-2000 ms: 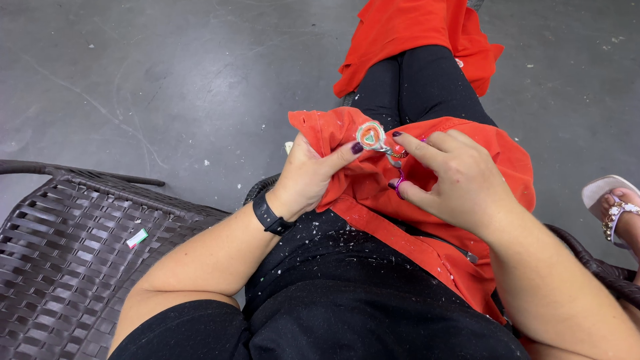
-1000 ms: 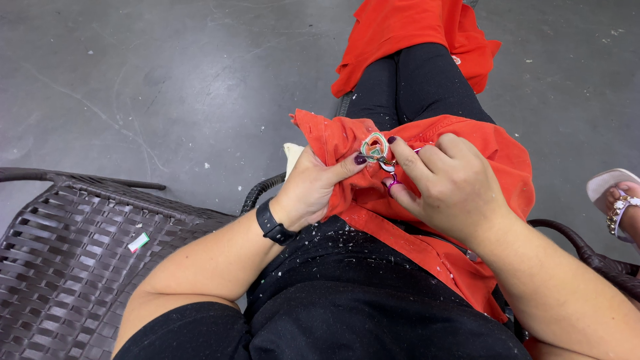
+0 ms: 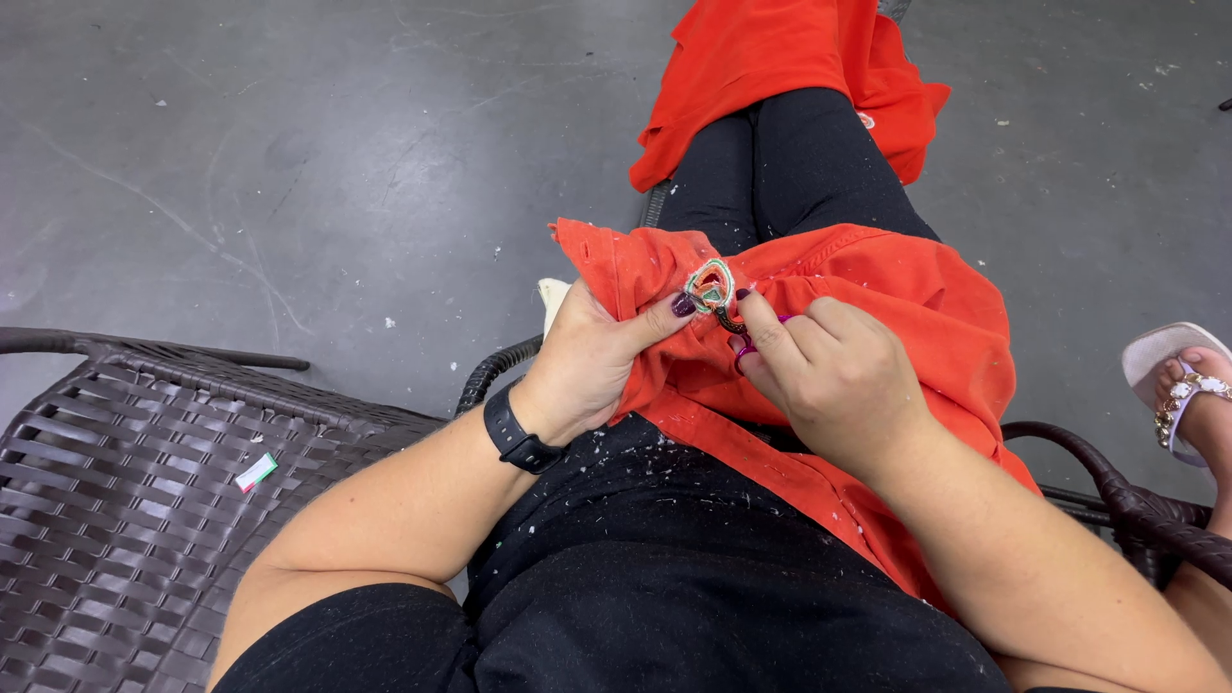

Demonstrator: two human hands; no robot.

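Observation:
An orange-red cloth garment (image 3: 905, 279) lies across my lap. My left hand (image 3: 602, 351) grips its bunched fabric, with the thumb beside a small round embroidered patch (image 3: 710, 286) in white, green and orange. My right hand (image 3: 833, 371) holds small scissors (image 3: 739, 339) with magenta finger loops, their dark metal part reaching the patch's lower edge. The blade tips are too small to make out. White thread bits are scattered over the cloth and my black clothes.
A brown woven chair (image 3: 125, 491) stands at the left, with a small white, green and red tag (image 3: 256, 473) on its seat. More orange-red cloth (image 3: 760, 58) covers my lower legs. A person's sandalled foot (image 3: 1193, 395) is at the right. A dark chair arm (image 3: 1088, 452) curves beside my right forearm.
The patch was tilted and partly folded one second ago; its ring now shows more openly. The scissors' metal part now points up-left at its lower edge. Both hands keep their holds.

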